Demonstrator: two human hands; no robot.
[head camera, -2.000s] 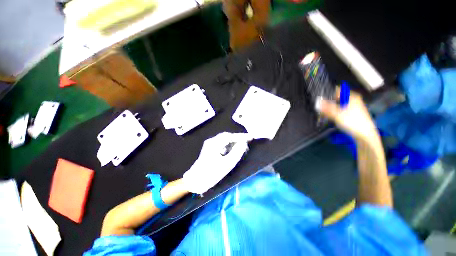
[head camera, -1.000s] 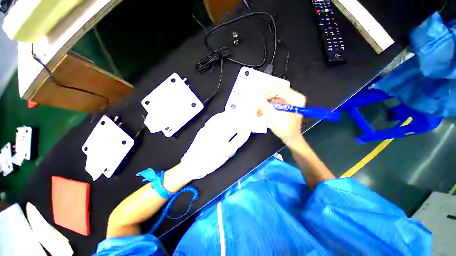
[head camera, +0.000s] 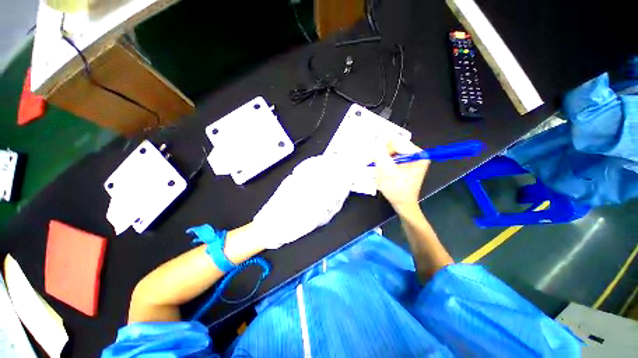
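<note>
A white set-top box (head camera: 358, 129) lies on the black mat in front of me, partly covered by both hands. My gloved left hand (head camera: 304, 199) rests on its near left side; its fingertips are hard to make out against the white box. My bare right hand (head camera: 402, 175) holds a blue marker pen (head camera: 448, 152) over the box, the barrel pointing right and the tip end at the box's surface. Two more white boxes lie to the left, one nearer (head camera: 250, 140) and one farther left (head camera: 145, 187), each with dark dots near its corners.
A black remote control (head camera: 466, 77) and a white strip (head camera: 500, 56) lie at the upper right. Black cables (head camera: 329, 87) tangle behind the boxes. A red pad (head camera: 75, 267) and cream paper (head camera: 33, 308) lie at left. A wooden-legged shelf (head camera: 119, 87) stands behind. A person's blue sleeve (head camera: 594, 133) shows at right.
My right hand has come from beside the remote control to the box and now holds the pen over it. The view has shifted. My left hand has stayed at the box.
</note>
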